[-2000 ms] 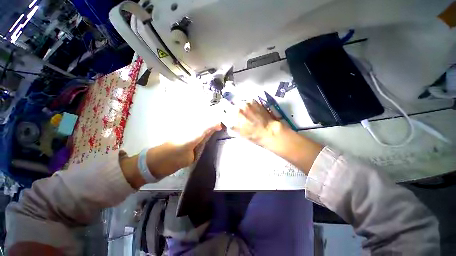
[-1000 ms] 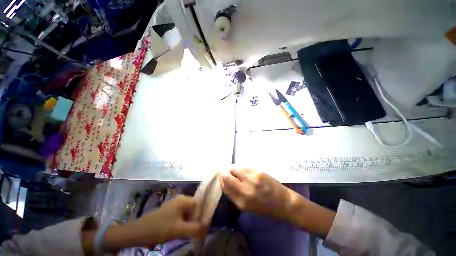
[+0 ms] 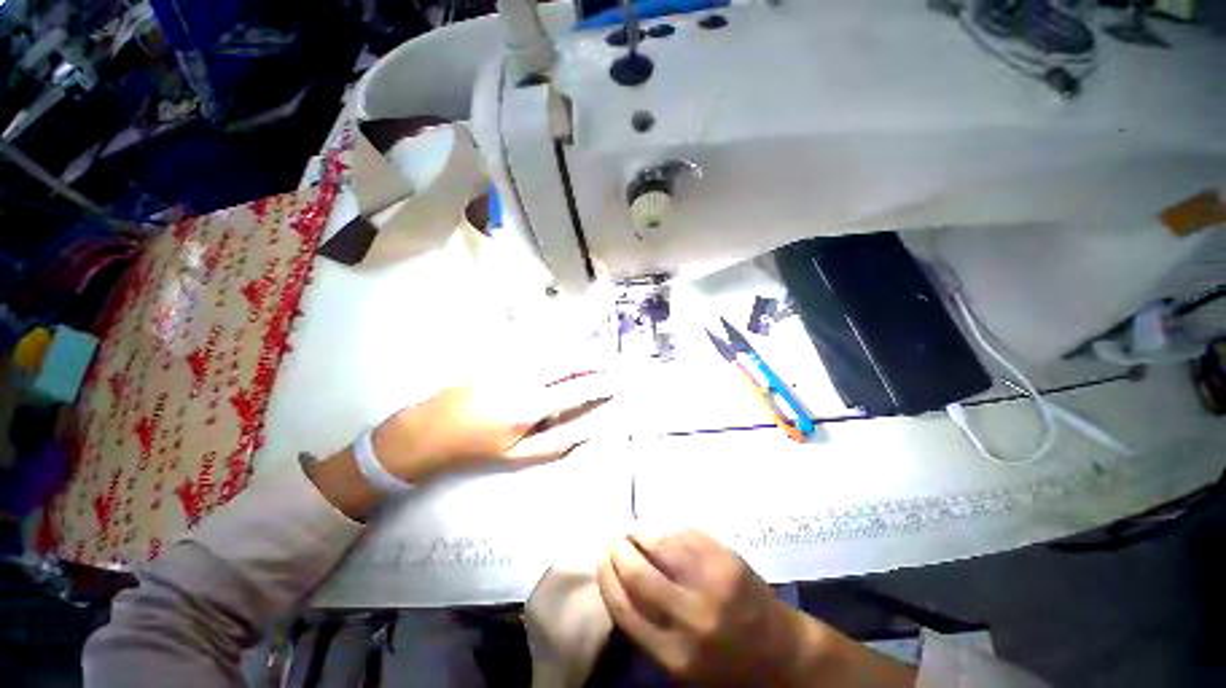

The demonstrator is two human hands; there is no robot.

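My right hand (image 3: pixel 699 598) is at the table's front edge, its fingers closed on a beige fabric piece (image 3: pixel 567 621) that hangs over the edge toward my lap. My left hand (image 3: pixel 491 427) lies palm down on the table, left of and in front of the needle, fingers apart; glare hides whether cloth lies under the fingertips. The needle and presser foot area (image 3: pixel 645 312) of the sewing machine (image 3: pixel 834 135) is bright, with no hand at it. Thread snips (image 3: pixel 764 380) with blue and orange handles lie right of the needle.
Beige pieces with dark brown ends (image 3: pixel 424 202) lie behind, left of the machine head. A black flat item (image 3: pixel 887 323) with a white cable (image 3: pixel 1029 430) lies right of the snips. A red-printed tan sheet (image 3: pixel 188 363) covers the left side.
My left hand has let go of the beige piece and moved up onto the table. My right hand still holds it at the edge. The view has shifted, showing more of the machine head.
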